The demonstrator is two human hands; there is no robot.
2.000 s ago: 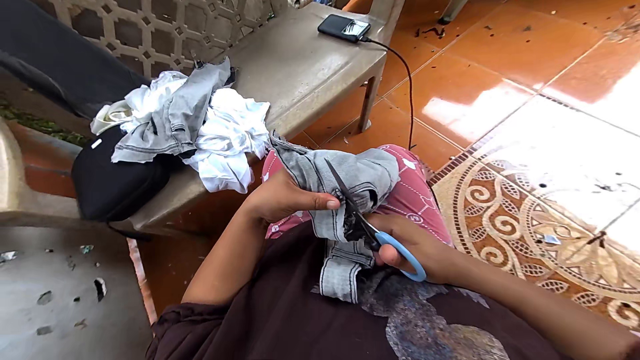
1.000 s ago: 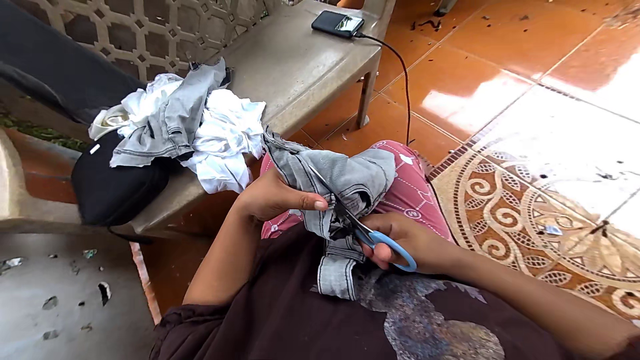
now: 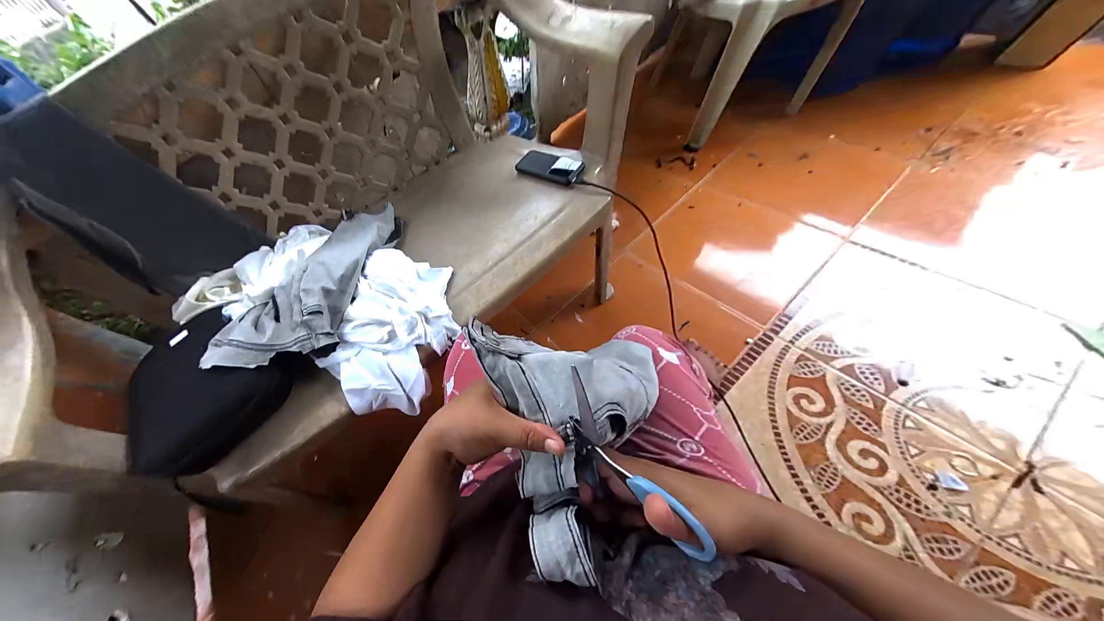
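Grey denim cloth with dark stitched seams (image 3: 569, 379) lies bunched over my lap. My left hand (image 3: 487, 427) grips its near left side, thumb on top. My right hand (image 3: 634, 504) holds scissors with a light blue handle (image 3: 681, 526). One scissor blade shows above the cloth, pointing up and away, and the other is mostly hidden at the fabric beside my left thumb. A stitched strip of the denim (image 3: 561, 543) hangs toward my dark shirt.
On the beige plastic bench (image 3: 483, 224) to the left lie white cloth (image 3: 388, 319), another grey denim piece (image 3: 302, 302) and a black padded item (image 3: 198, 397). A black device (image 3: 550, 167) with a cable rests at its far end. Plastic chair legs (image 3: 733, 86) stand beyond on the tiled floor.
The scissors, closer to shut over the cloth one second ago, now have one blade raised above it. Both hands stay at the denim.
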